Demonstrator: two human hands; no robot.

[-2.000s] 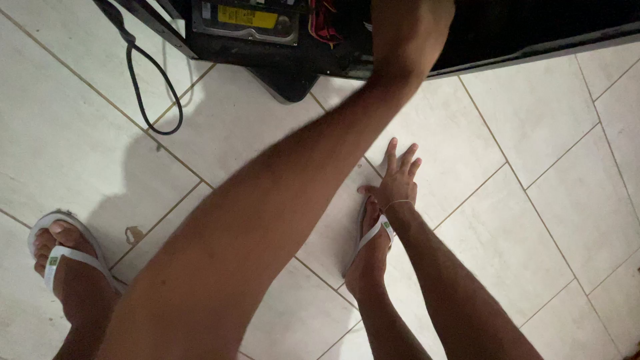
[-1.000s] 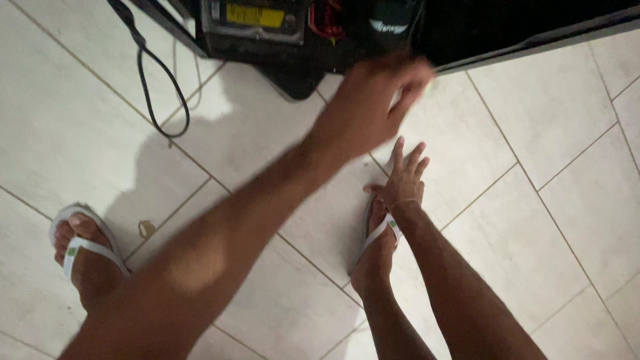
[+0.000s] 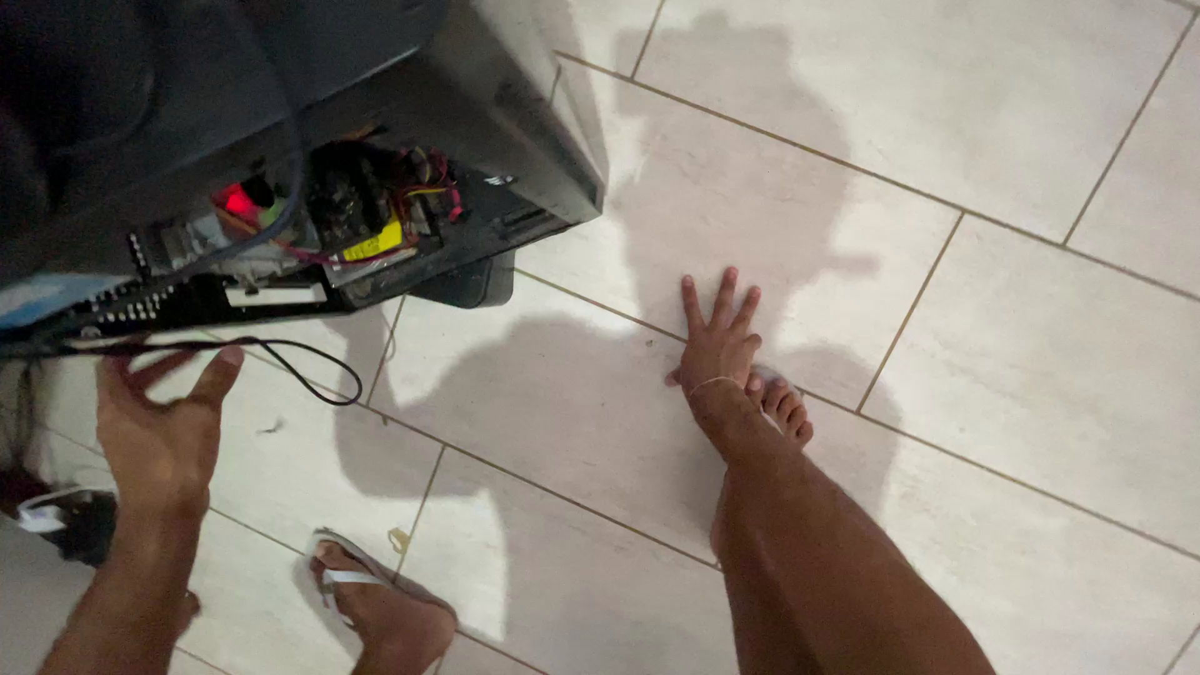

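A black computer tower case (image 3: 525, 122) lies with its open side showing wires, a metal drive with a yellow label (image 3: 375, 246) and a glowing red part (image 3: 240, 201). My left hand (image 3: 171, 403) is at the lower edge of the case, its thumb and fingertips at a thin black cable (image 3: 314, 361) that ends in a loop. Its fingertips are partly hidden, so whether they grip the cable or the edge is unclear. My right hand (image 3: 720, 342) rests on the tiled floor with its fingers spread, beside my foot, and holds nothing.
A black foot of the case (image 3: 469, 281) juts over the pale floor tiles (image 3: 1050, 347). My other foot wears a white flip-flop (image 3: 356, 577) at the lower left. A dark item with a white part (image 3: 42, 514) lies at the left edge. A small scrap (image 3: 398, 540) is near the flip-flop.
My left hand has moved from over the open case to the looped cable at its lower edge. My right hand stays on the floor. The view has shifted and turned strongly.
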